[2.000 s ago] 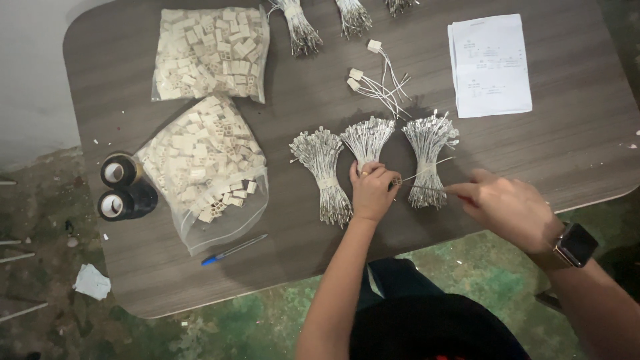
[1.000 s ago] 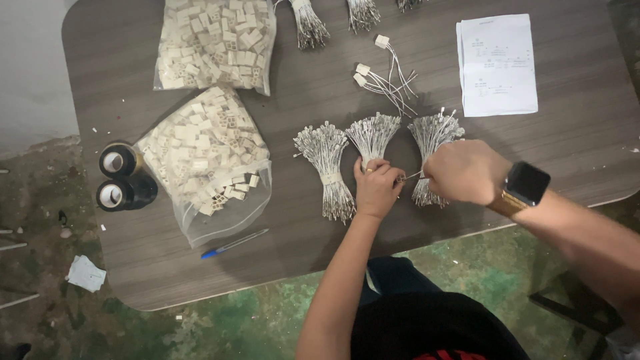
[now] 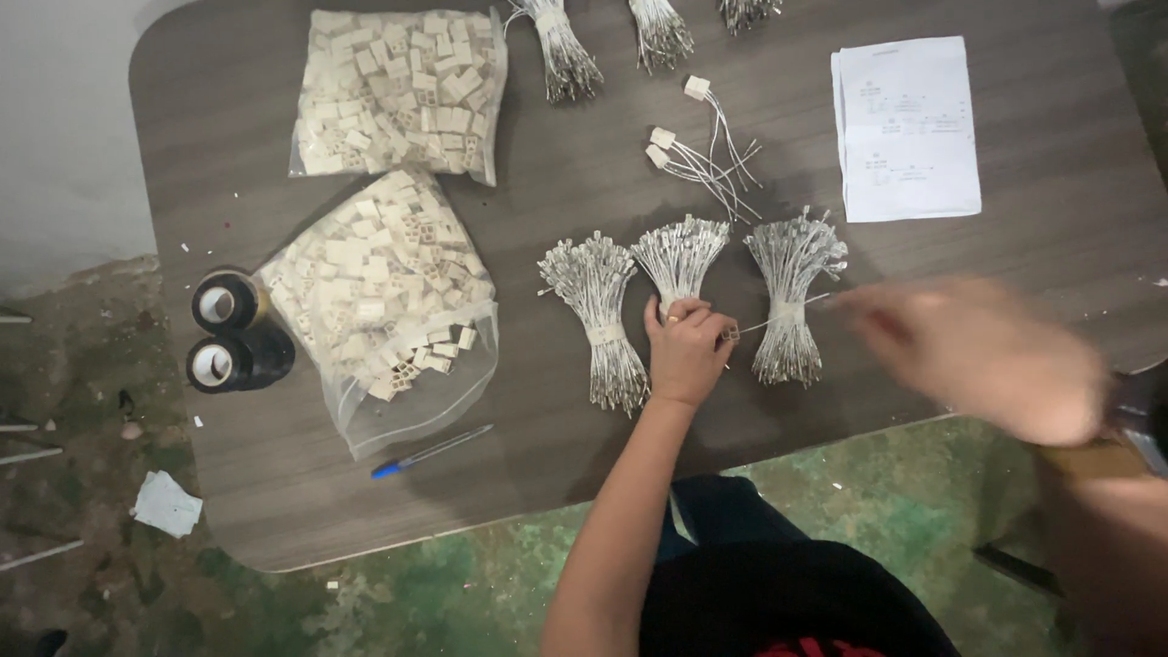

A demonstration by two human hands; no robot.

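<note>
My left hand (image 3: 686, 351) pinches a small cream connector housing (image 3: 730, 335) beside the middle bundle of white wires (image 3: 683, 251). A white wire (image 3: 771, 323) runs from that housing across the right wire bundle (image 3: 792, 274). My right hand (image 3: 976, 351), blurred by motion, is to the right of the wire's free end; whether its fingers hold anything cannot be told. To the left of my left hand lies another tied bundle (image 3: 605, 333). Above the bundles rest several connectors with wires (image 3: 697, 88).
Two clear bags of cream connector housings (image 3: 401, 91) lie at the left. Beside them are rolls of black tape (image 3: 224, 301) and a blue-capped pen (image 3: 433, 451). Printed sheets (image 3: 908, 128) lie at the upper right, and more wire bundles (image 3: 568, 55) at the top edge.
My right hand has moved right, away from the right bundle that it partly covered one second ago. My left hand stays by the middle bundle.
</note>
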